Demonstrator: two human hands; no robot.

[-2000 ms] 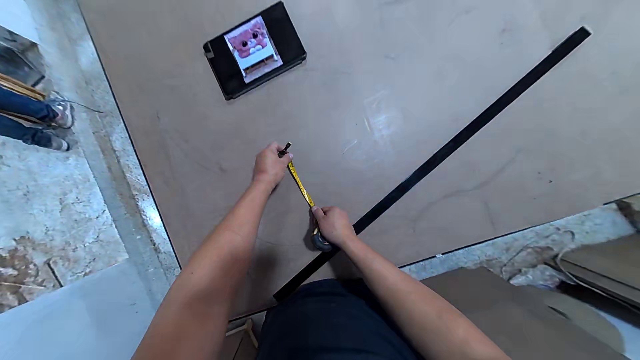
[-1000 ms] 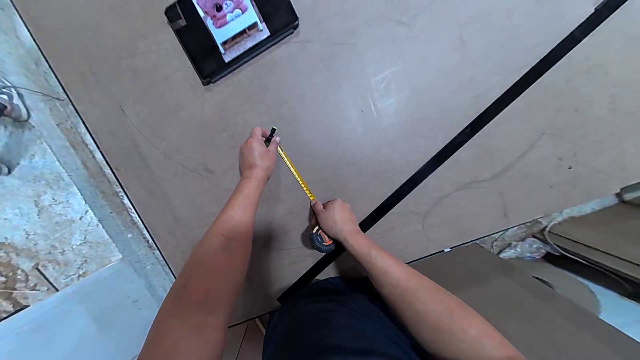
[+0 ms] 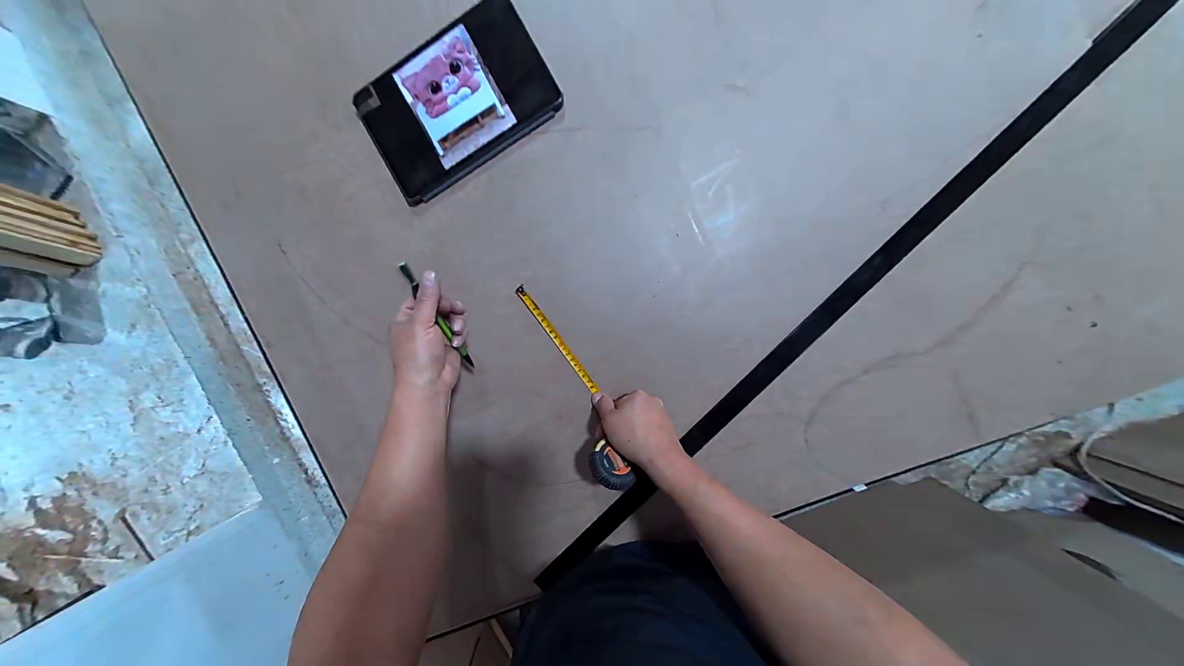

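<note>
My left hand (image 3: 427,335) holds a green and black marking pencil (image 3: 446,328), its dark tip pointing down and right above the brown board (image 3: 573,222). My right hand (image 3: 638,427) grips a tape measure (image 3: 611,465) with a black and orange case. Its yellow blade (image 3: 558,340) runs out up and left over the board, with the hooked end free of both hands. A long black straight bar (image 3: 832,305) lies diagonally across the board, and my right wrist is over it.
A tablet in a black case (image 3: 458,102) showing a pink plush picture lies on the board's upper part. Wooden strips (image 3: 44,227) and a plastic-wrapped item stand at the left, past the board's edge. Brown sheets (image 3: 925,573) and crumpled clear plastic (image 3: 1041,490) are at the lower right.
My left hand has let go of the tape blade's end and moved left, with the pencil still in it. The right hand keeps hold of the tape measure. The view has shifted.
</note>
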